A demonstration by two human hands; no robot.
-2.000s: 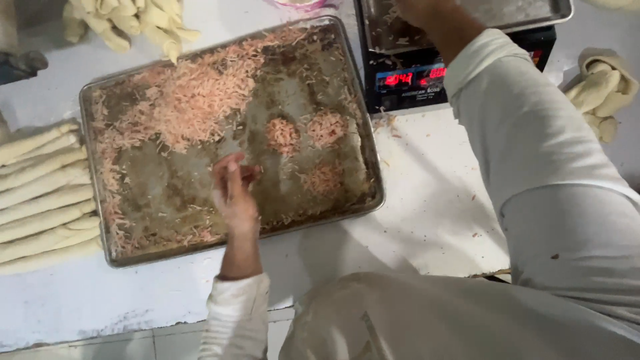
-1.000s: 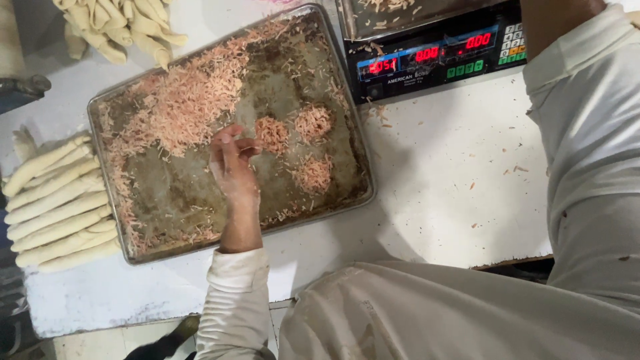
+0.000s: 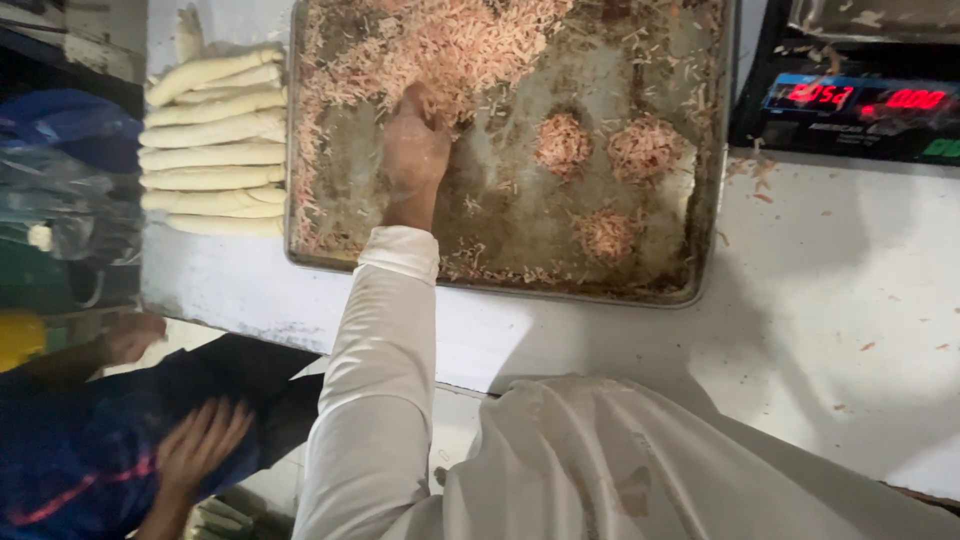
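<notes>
My left hand [image 3: 416, 146] reaches over the metal baking tray [image 3: 502, 289], its fingers in the edge of a large pile of pinkish shredded food [image 3: 450, 45]. How much the fingers hold is hidden by the hand and the shreds. To its right on the tray lie three small mounds: one nearest the hand [image 3: 562, 145], one farther right [image 3: 645, 148] and one lower down [image 3: 609, 232]. My right hand is out of view. A digital scale [image 3: 847, 124] with lit red digits stands at the upper right, a metal tray [image 3: 877, 19] on it.
Long dough strips [image 3: 214, 154] lie side by side left of the tray. Loose shreds are scattered on the white table [image 3: 810, 300]. Past the table's left edge, at the lower left, is another person in dark blue [image 3: 75, 442], with both hands visible.
My left hand has moved from beside the small mounds to the big pile. My right arm has gone out of view. The other person has come into sight as the view shifted left.
</notes>
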